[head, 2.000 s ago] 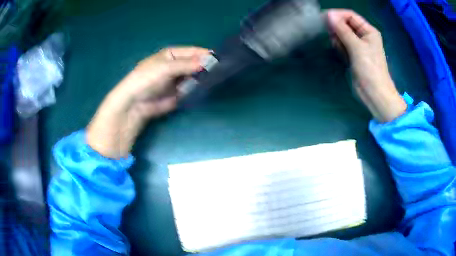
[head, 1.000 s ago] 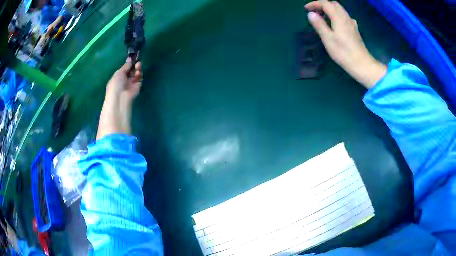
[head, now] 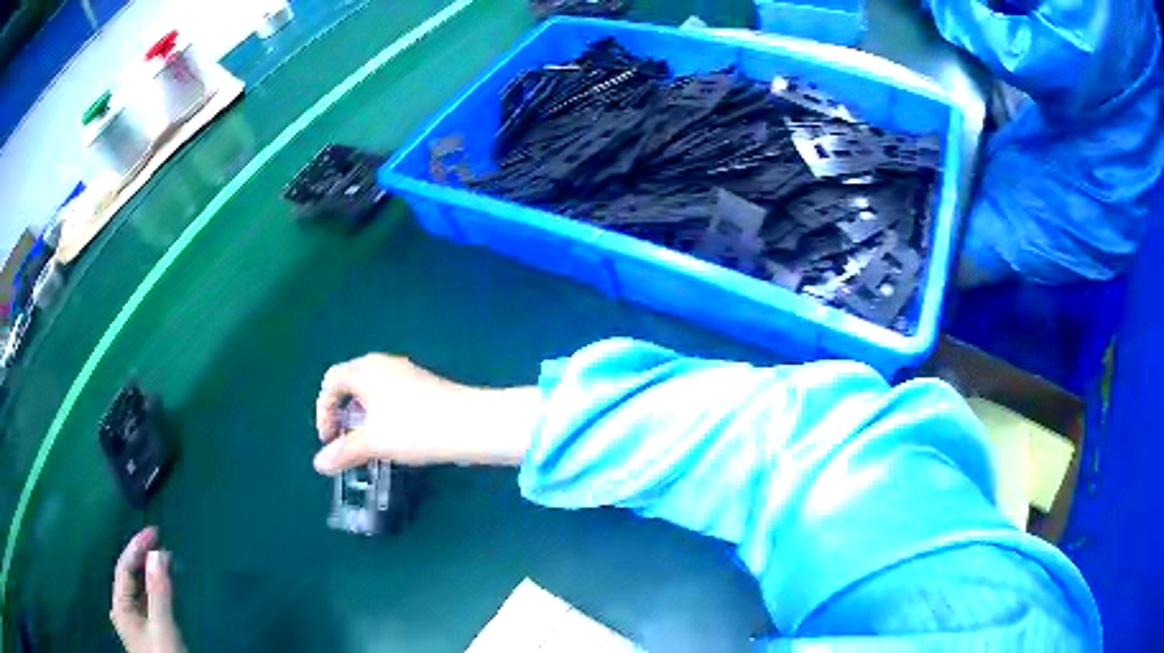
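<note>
My right hand reaches in from the right and pinches the top end of a thin dark plate with cut-outs; my fingers hide its upper part. I cannot tell if the plate touches the bench. My left hand is at the lower left, partly cut off by the bottom edge, with fingers apart and nothing seen in it. A black device housing lies just above it, not touching. The pale pad sheet shows only a corner at the bottom edge.
A large blue bin heaped with black plates stands at the upper right. Another black housing lies left of it. A coworker's blue sleeve is at the upper right. Red- and green-topped bottles stand at the upper left. A cardboard box is at the right.
The view has swung, bringing the blue bin in and most of the sheet out. My left hand has let go of the black housing. My right hand, empty before, now grips a plate.
</note>
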